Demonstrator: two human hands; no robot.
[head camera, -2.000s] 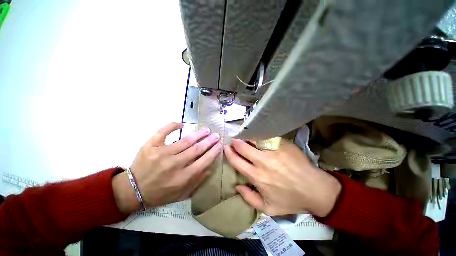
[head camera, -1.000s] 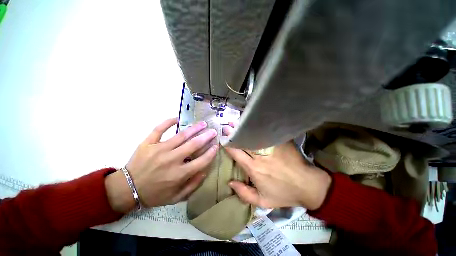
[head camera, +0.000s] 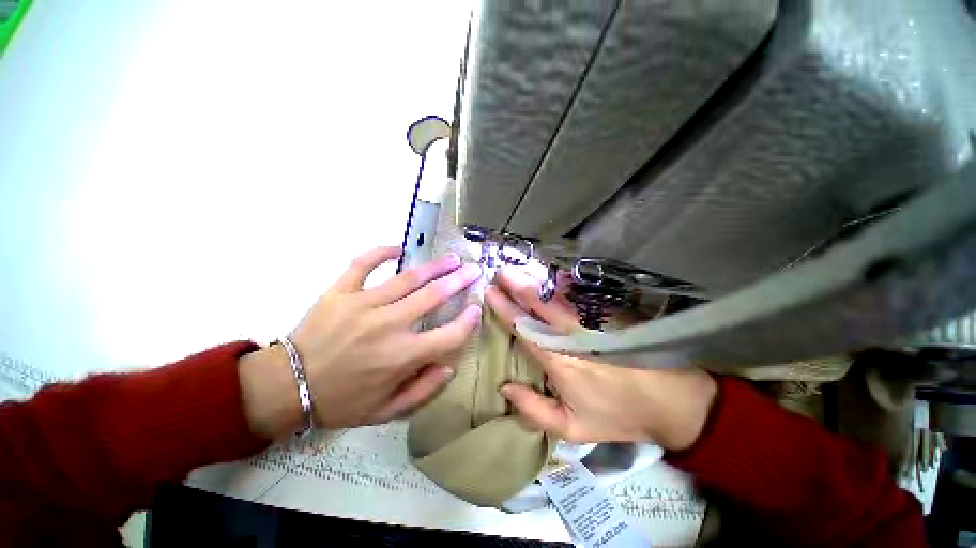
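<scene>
Khaki trousers (head camera: 482, 455) lie under the sewing machine head (head camera: 642, 128), with the waistband running up to the lit needle area (head camera: 498, 255). My left hand (head camera: 375, 332) lies flat on the cloth, fingertips just in front of the needle area, fingers slightly spread. My right hand (head camera: 599, 391) holds the cloth from the right, its thumb and fingers on the fold; the machine partly hides its fingers. The needle tip cannot be made out in the glare. A white care label (head camera: 586, 508) hangs from the cloth at the front edge.
The white machine table (head camera: 182, 214) has a printed ruler along its front edge. A small pale round knob (head camera: 428, 134) shows left of the head. More khaki cloth (head camera: 883, 391) is bunched at the right. A green edge (head camera: 13, 21) shows at the top left.
The view has shifted, so the machine head appears further right and tilted, and the ribbed knob is out of view. Both hands stay on the cloth near the needle, my right fingers now further under the head.
</scene>
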